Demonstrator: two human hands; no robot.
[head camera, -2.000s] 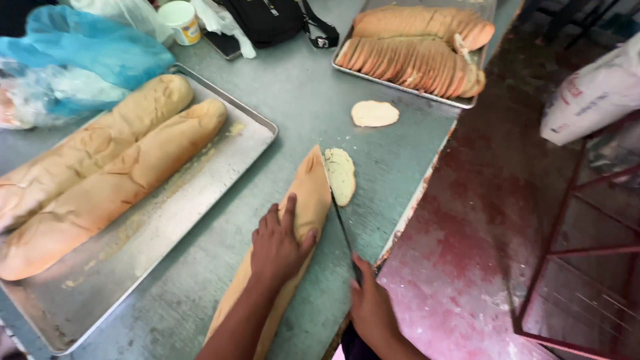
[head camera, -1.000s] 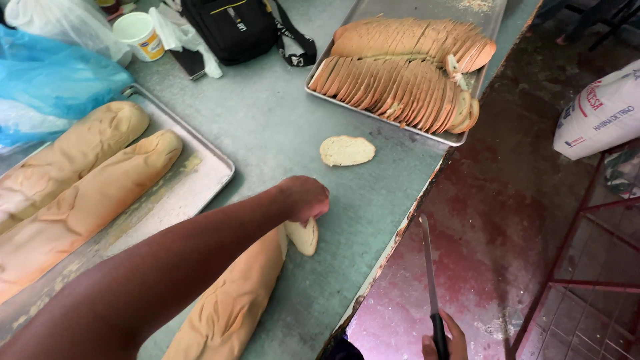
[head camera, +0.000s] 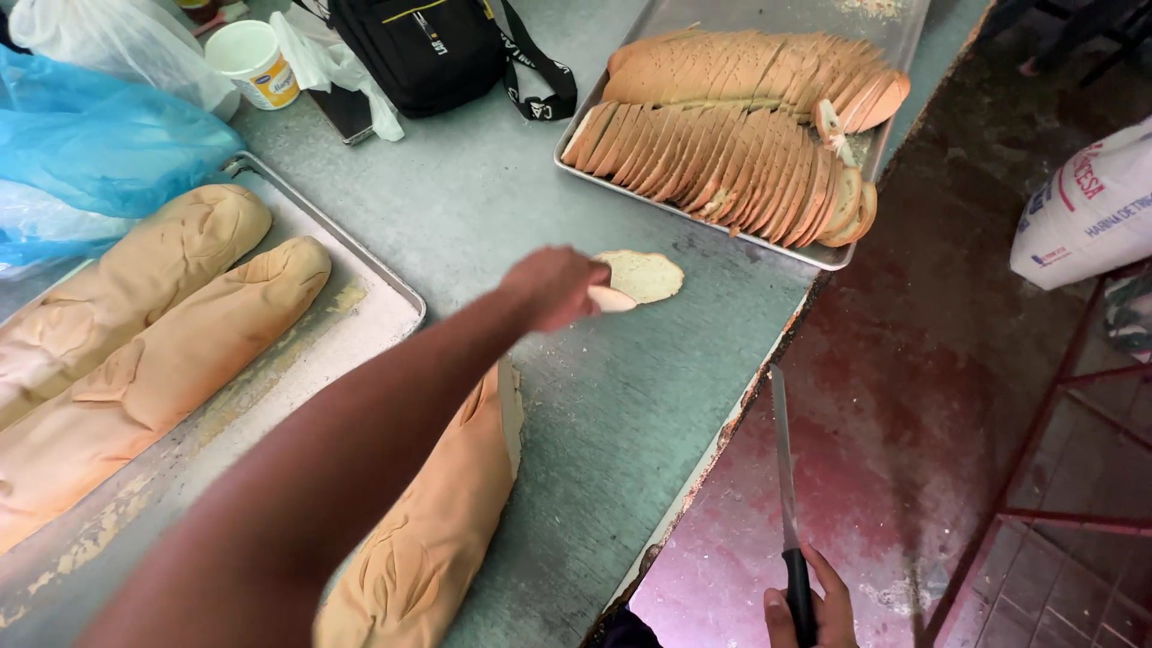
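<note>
My left hand (head camera: 553, 288) grips a thin bread slice (head camera: 612, 299) just beside and partly over another bread slice (head camera: 646, 275) lying flat on the table. Below that arm lies a cut bread loaf (head camera: 423, 540), its cut end facing up the table and partly hidden by the forearm. In my right hand (head camera: 810, 607) is the black handle of a long serrated knife (head camera: 785, 459), its blade pointing up, past the table's edge and over the floor. Rows of sliced bread (head camera: 711, 162) fill much of a metal tray (head camera: 832, 259) at the upper right.
Two whole loaves (head camera: 180, 360) rest on a metal tray (head camera: 396, 310) at the left. Blue plastic bags (head camera: 99, 135), a plastic tub (head camera: 256, 67), a dark phone-like object (head camera: 346, 112) and a black bag (head camera: 423, 54) stand behind. Right of the table are a printed sack (head camera: 1093, 202) and a red metal frame (head camera: 1035, 468).
The knife has left the loaf and is out past the table's edge. My left hand has moved from the loaf, now carrying a slice to the one lying on the table.
</note>
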